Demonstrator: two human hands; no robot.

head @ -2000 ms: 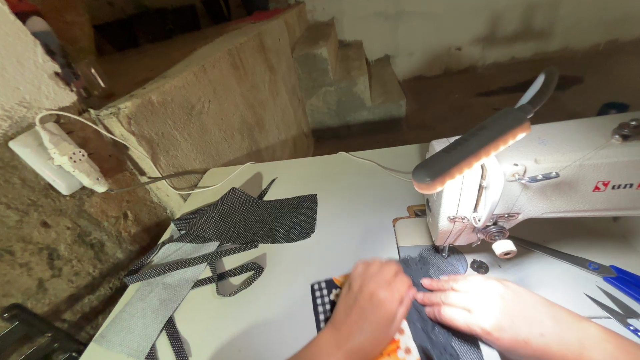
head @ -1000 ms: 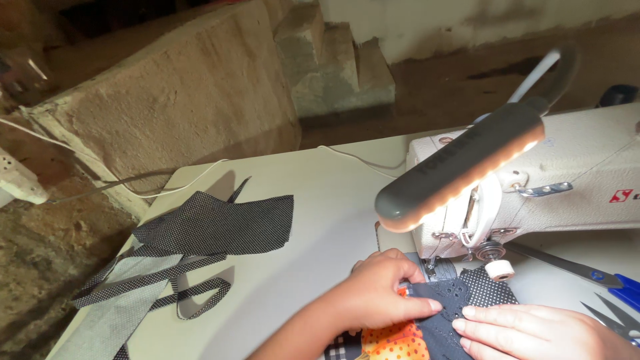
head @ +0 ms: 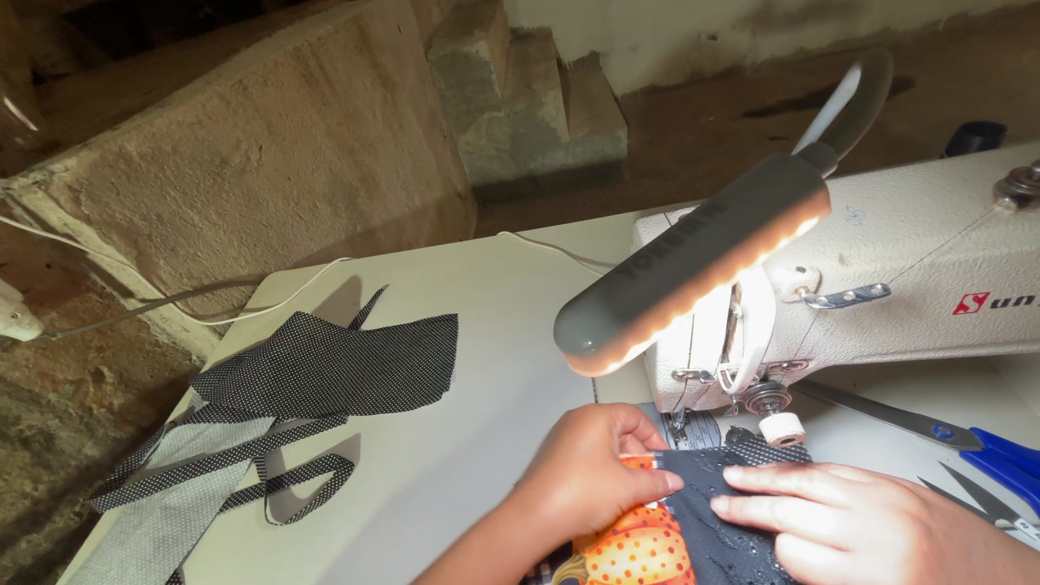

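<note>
My left hand [head: 597,479] pinches the upper left edge of the patchwork fabric, thumb on top and fingers curled at the edge. The fabric has a dark eyelet panel [head: 707,504] beside an orange pumpkin-print panel [head: 642,544]. My right hand [head: 837,516] lies on the dark panel with fingers spread flat. A strip of dotted black fabric [head: 772,452] shows at the upper right of the piece. Just beyond it are the presser foot [head: 679,421] and the white sewing machine head [head: 691,357], lit by a grey LED lamp [head: 699,260].
Dotted black fabric pieces [head: 349,370] and strips, with a pale grey piece [head: 162,520], lie at the table's left. Blue-handled scissors [head: 959,439] and small metal snips [head: 991,504] lie right of the machine. A white cable [head: 561,248] crosses the table's [head: 487,301] back edge.
Two seconds ago both hands were close together on the dark fabric; now the left grips its edge and the right lies flat farther right. The pumpkin print shows more. The view has shifted right.
</note>
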